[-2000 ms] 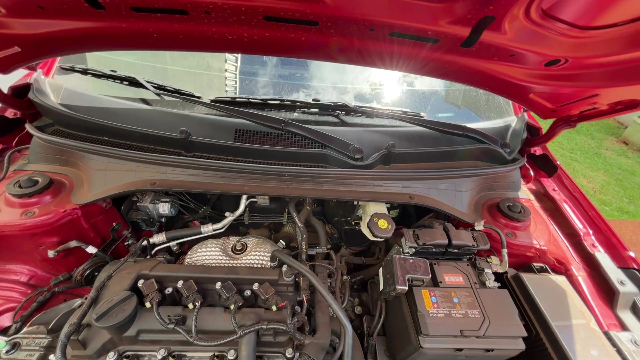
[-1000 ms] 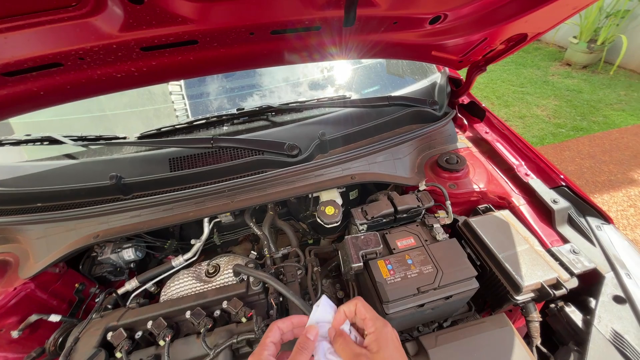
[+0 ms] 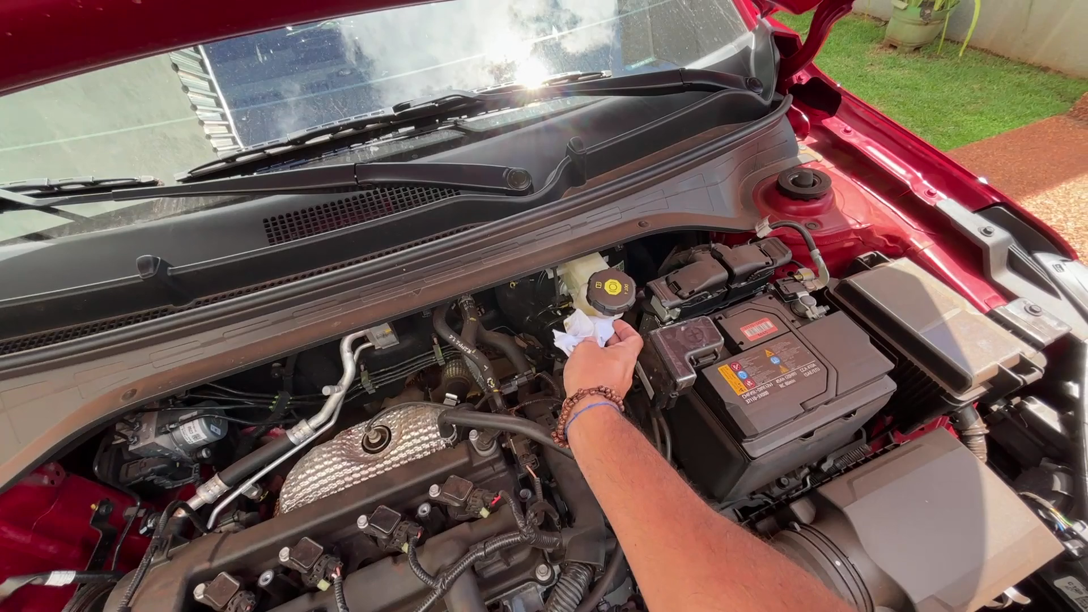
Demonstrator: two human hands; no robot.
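My right hand [image 3: 602, 361], with a beaded bracelet [image 3: 586, 412] on its wrist, holds a crumpled white cloth or paper [image 3: 583, 331]. The white piece is at the front of the brake fluid reservoir [image 3: 578, 276], just below its black cap [image 3: 611, 291] with a yellow symbol; whether it presses on the reservoir is hard to tell. To the right of the hand lies the car battery [image 3: 786, 365] with its terminal cover [image 3: 687, 347]. My left hand is out of view.
An engine cover with ignition coils [image 3: 387, 525] and a metal heat shield [image 3: 365, 455] lie at the lower left. Black hoses [image 3: 501, 422] run beside the wrist. The air filter housing [image 3: 943, 518] is at the lower right, a fuse box [image 3: 935, 319] above it. The raised red hood [image 3: 170, 30] hangs overhead.
One second ago both hands held the white piece at the bottom edge. The right hand has since reached forward with it to the reservoir, and the left hand has left the view.
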